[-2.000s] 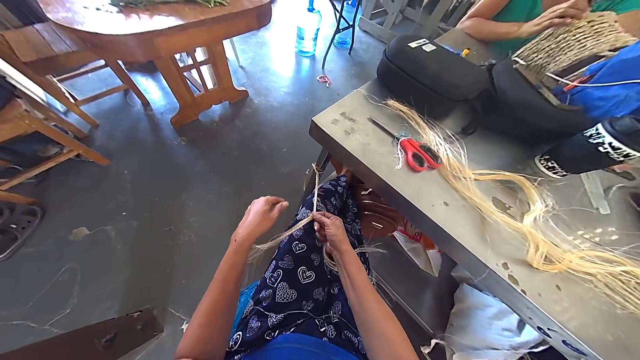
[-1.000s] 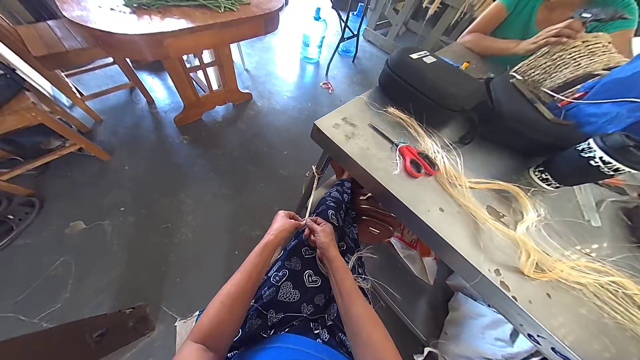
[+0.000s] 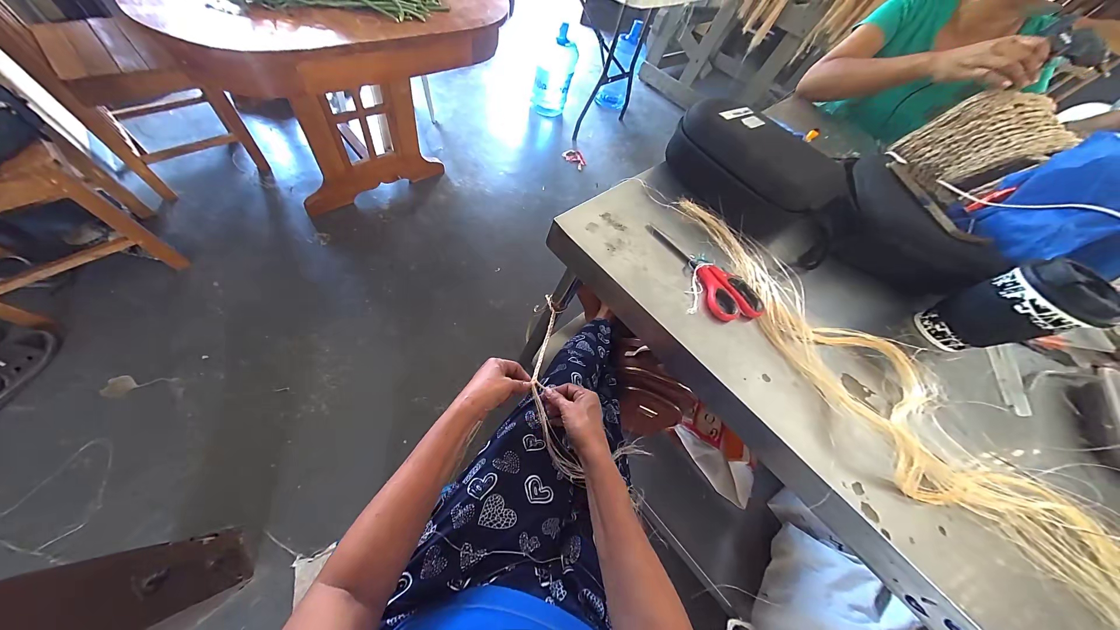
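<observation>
A thin braid of pale plant fibre (image 3: 545, 339) runs from a tie near the table leg down to my two hands. My left hand (image 3: 500, 383) pinches fibre at the braid's lower end, from the left. Close beside it, my right hand (image 3: 573, 411) pinches fibre strands between thumb and fingers. Loose strands hang below over my lap, on dark cloth with white hearts (image 3: 497, 512). On the grey table (image 3: 630, 262) to the right lie red-handled scissors (image 3: 728, 293) and a long hank of blond fibre (image 3: 831, 385).
A black case (image 3: 752, 162), a black tumbler (image 3: 1019, 302) and a woven basket (image 3: 980, 131) stand on the table. Across it, a person in green (image 3: 919, 74) has their hands above the basket. A wooden table (image 3: 306, 52) and chairs stand at the upper left; a brown bag (image 3: 652, 394) is under the grey table.
My left hand was apart from the right two seconds ago; it came in to the braid, and both hands now work close together there, with a small gap between them.
</observation>
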